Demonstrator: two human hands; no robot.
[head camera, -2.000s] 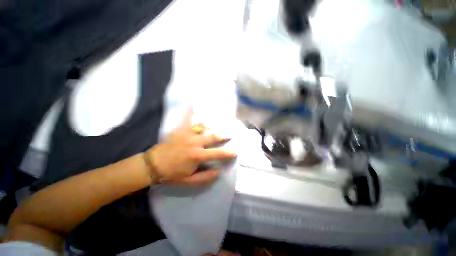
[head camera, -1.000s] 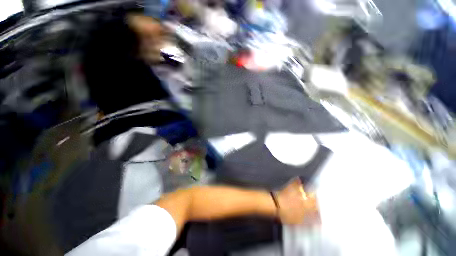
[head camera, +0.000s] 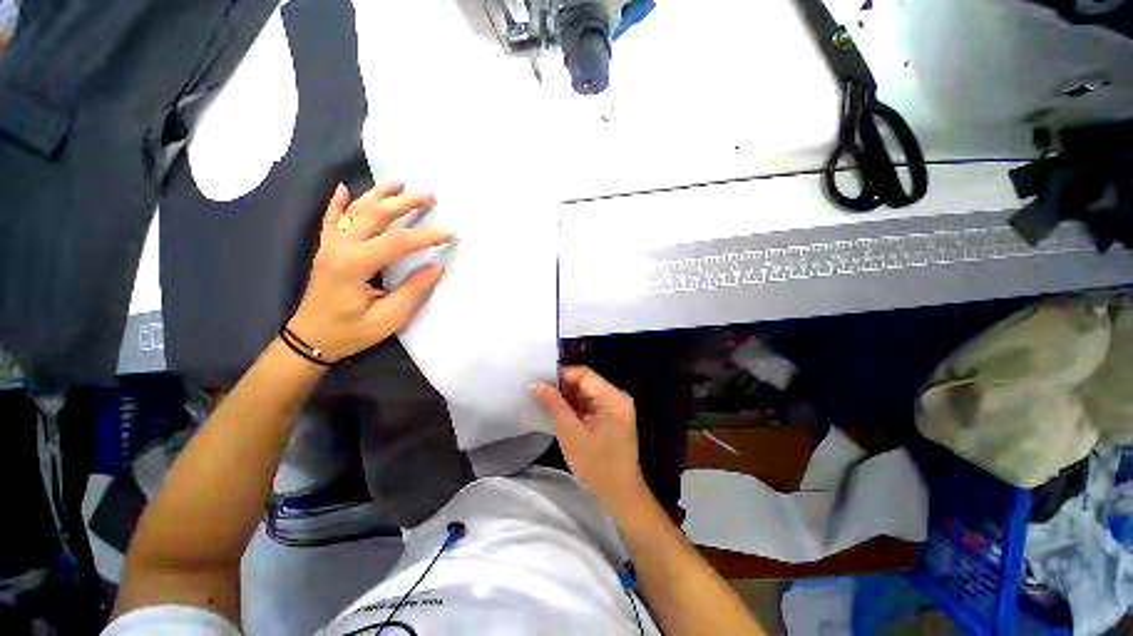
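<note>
A white-faced facing piece (head camera: 491, 286) lies over the table's front edge and hangs towards my lap. Under and left of it is the dark charcoal front panel (head camera: 230, 267) with a curved cut-out. My left hand (head camera: 373, 267) lies flat, fingers spread, on the facing's left edge and the dark cloth. My right hand (head camera: 586, 416) pinches the facing's lower right edge between thumb and fingers, below the table edge. The machine's needle area (head camera: 528, 37) shows at the top, cut off by the frame; the facing's upper part blends into the white table.
Black-handled shears (head camera: 870, 143) lie on the table at the right. Black scraps (head camera: 1078, 186) sit at its right end. More dark cloth (head camera: 75, 186) lies at the far left. Below are white offcuts (head camera: 808, 503), a blue crate (head camera: 975, 547) and a beige cloth bundle (head camera: 1025, 391).
The view has swung left and back down to the table. My right hand, barely seen at the bottom edge two seconds ago, now shows holding the facing's edge. My left hand remains on the work.
</note>
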